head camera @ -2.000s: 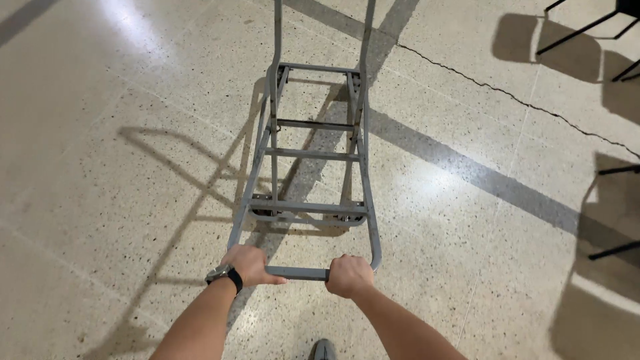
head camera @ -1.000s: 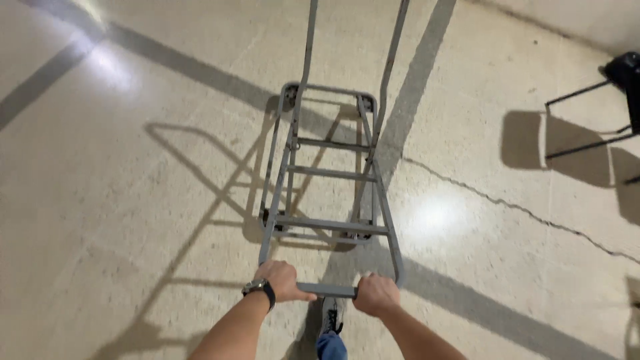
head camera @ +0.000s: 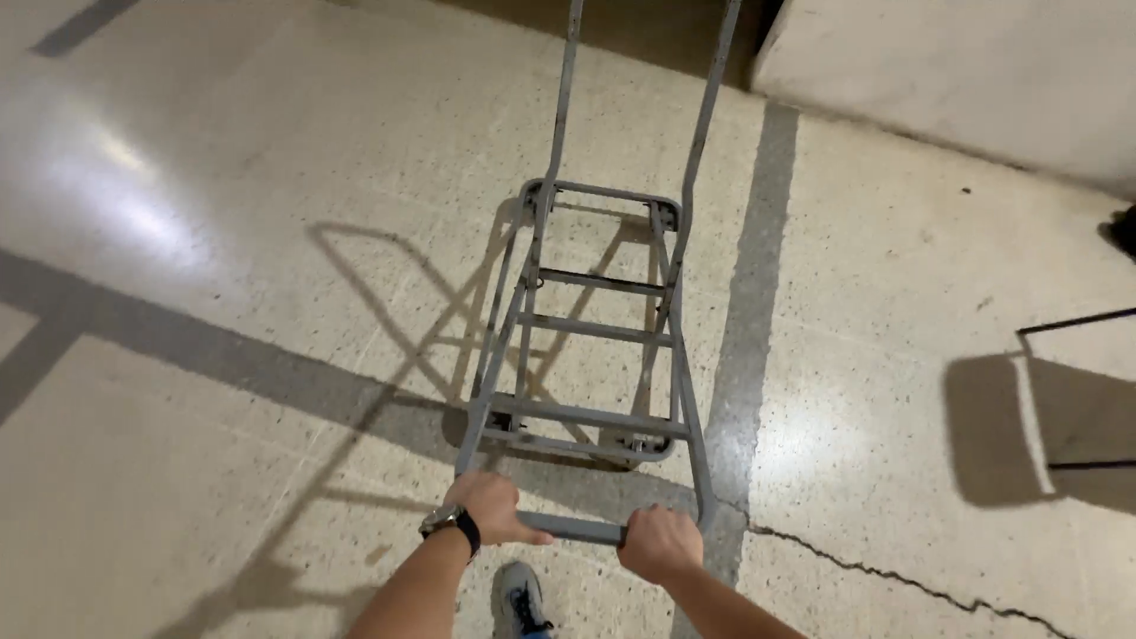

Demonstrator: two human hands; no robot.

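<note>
A grey metal-frame cart (head camera: 599,330) with crossbars stands on the floor in front of me. Its near end rises to a handle bar (head camera: 577,528). My left hand (head camera: 491,508), with a watch at the wrist, grips the left part of that bar, its thumb lying along it. Around the bar's right part, my right hand (head camera: 660,543) is closed. Two long uprights slope away at the cart's far side and leave the view at the top. Casters show at the corners of the low base frame (head camera: 577,445).
A pale wall (head camera: 958,80) runs along the upper right, with a dark opening beside it. Thin black metal chair legs (head camera: 1078,321) and a chair's shadow lie at the right edge. A crack (head camera: 870,568) crosses the speckled floor. My shoe (head camera: 522,595) is below the handle.
The cart and both hands have moved forward across the floor, past the crack and the grey floor stripe. The wall and the dark opening have come into view. Both hands remain on the bar.
</note>
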